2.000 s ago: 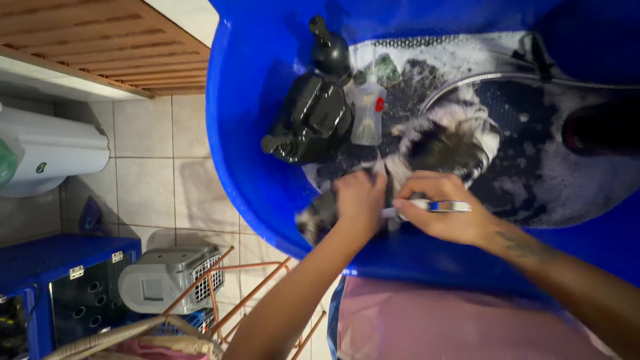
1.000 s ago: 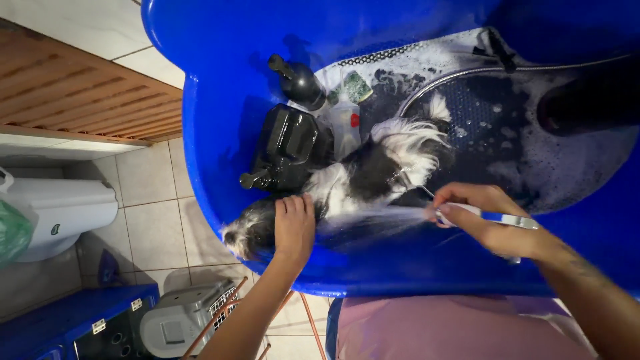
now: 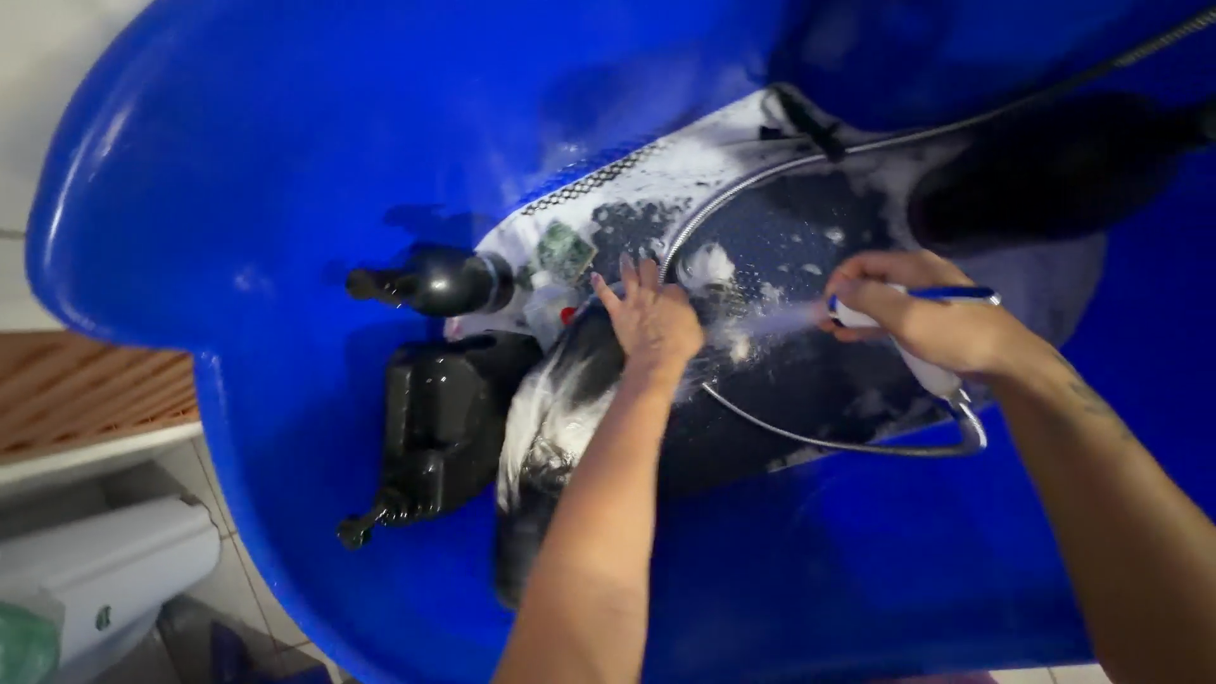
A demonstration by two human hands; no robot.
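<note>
A wet black-and-white dog stands in a blue tub, partly hidden by my left forearm. My left hand lies on the dog's back end, fingers spread. To its right, my right hand grips a white and blue hand shower, and water sprays from it toward the dog's rear. A metal shower hose hangs from the handle and loops over the dark mat. Left of the dog are a black jug with a pump, a round black bottle and a clear bottle with a red part.
A green sponge lies beyond the clear bottle. Foam covers parts of the mat. A large dark object occupies the tub's right side. Outside the tub, a white bin with a green bag and a slatted wooden panel are at the left.
My left hand has moved from the dog's neck area to its rear. The dog's body has turned, its head side now nearer me. The spray continues from my right hand. The view has shifted closer.
</note>
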